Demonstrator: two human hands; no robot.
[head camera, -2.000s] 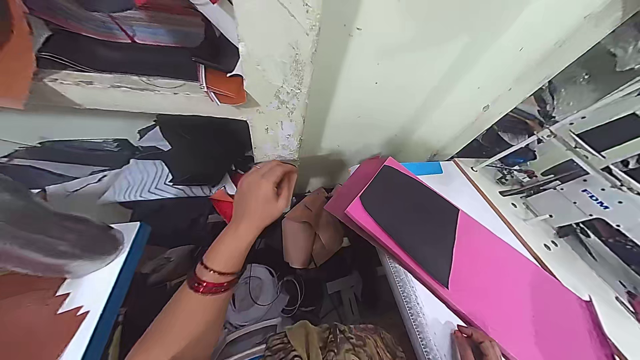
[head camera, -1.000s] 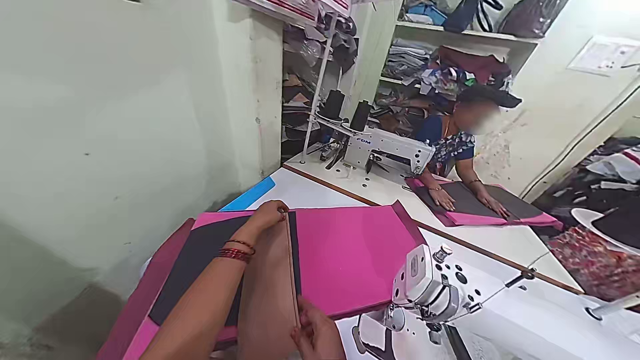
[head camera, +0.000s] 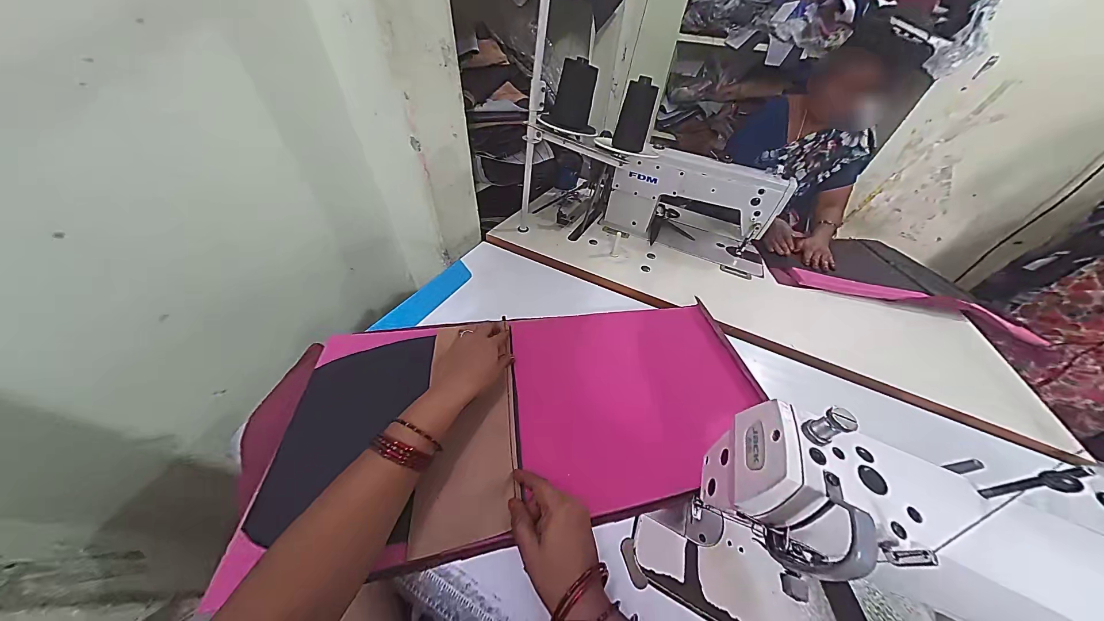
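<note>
A pink sheet (head camera: 612, 405) lies on the white table, with a curved black piece (head camera: 345, 423) over its left part. Across the sheet's middle lies a brown panel (head camera: 470, 470) with a dark, straight right edge. My left hand (head camera: 473, 358) presses on the panel's upper end, fingertips at that edge. Lower down, my right hand (head camera: 552, 526) has its thumb and finger at the same edge, seemingly pinching it. Both wrists wear red bangles.
A white sewing machine (head camera: 768, 466) stands close at right. Behind it, another machine (head camera: 681, 190) with black thread cones (head camera: 634, 112) sits on a second table (head camera: 862, 336). A co-worker (head camera: 802, 155) handles dark and pink material there. A wall rises at left.
Two seconds ago my left hand was by the piled materials, away from the pink sheet; now it is on the brown panel. Since one second ago, the panel has come to lie flatter.
</note>
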